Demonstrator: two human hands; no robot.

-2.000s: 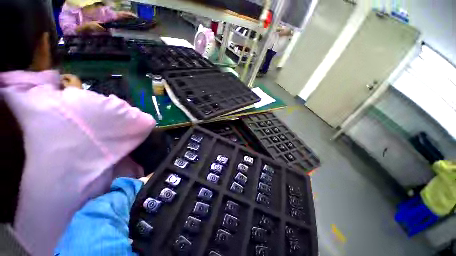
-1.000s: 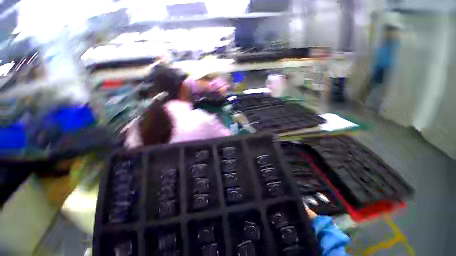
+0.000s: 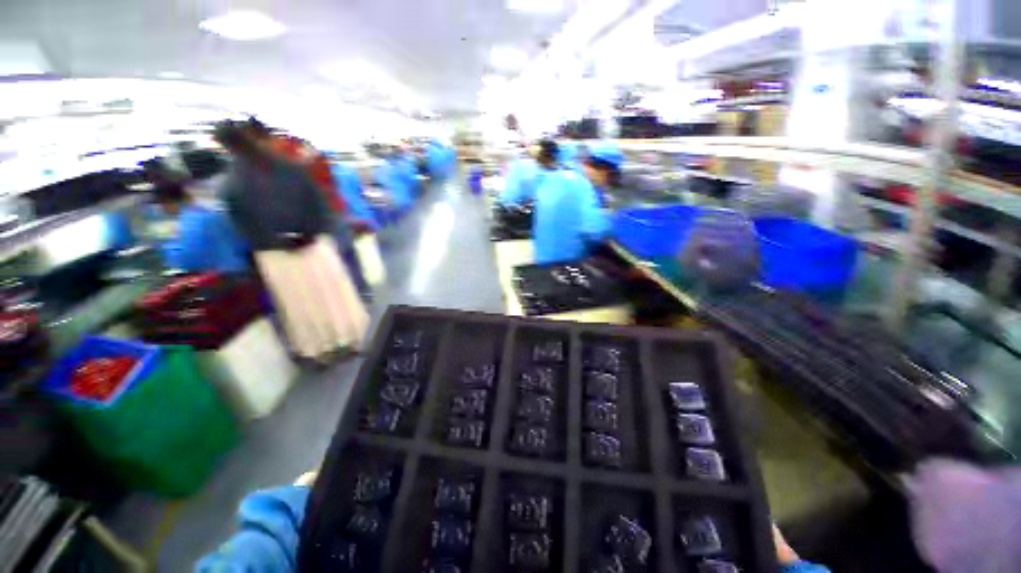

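Observation:
A large black foam tray (image 3: 521, 457) is held up in front of me, its near edge cut off by the bottom of the picture. Its deep compartments hold rows of small dark square watch units (image 3: 695, 429), some with shiny faces. My left hand (image 3: 306, 479) is at the tray's left edge, mostly hidden behind it, with a blue sleeve below. My right hand (image 3: 786, 546) grips the right edge, only a sliver showing above a blue sleeve.
A grey aisle (image 3: 434, 241) runs ahead. A person in dark clothing (image 3: 274, 196) stands left of it. A green bin (image 3: 168, 431) is at left, blue bins (image 3: 806, 255) at right. People in blue sit ahead. A pink sleeve (image 3: 963, 504) is close at right. The surroundings are blurred.
The view has swung from the pink-smocked workers' bench to a long aisle. The tray has stayed in front of me and moved with the view. Both sleeves now show at its sides.

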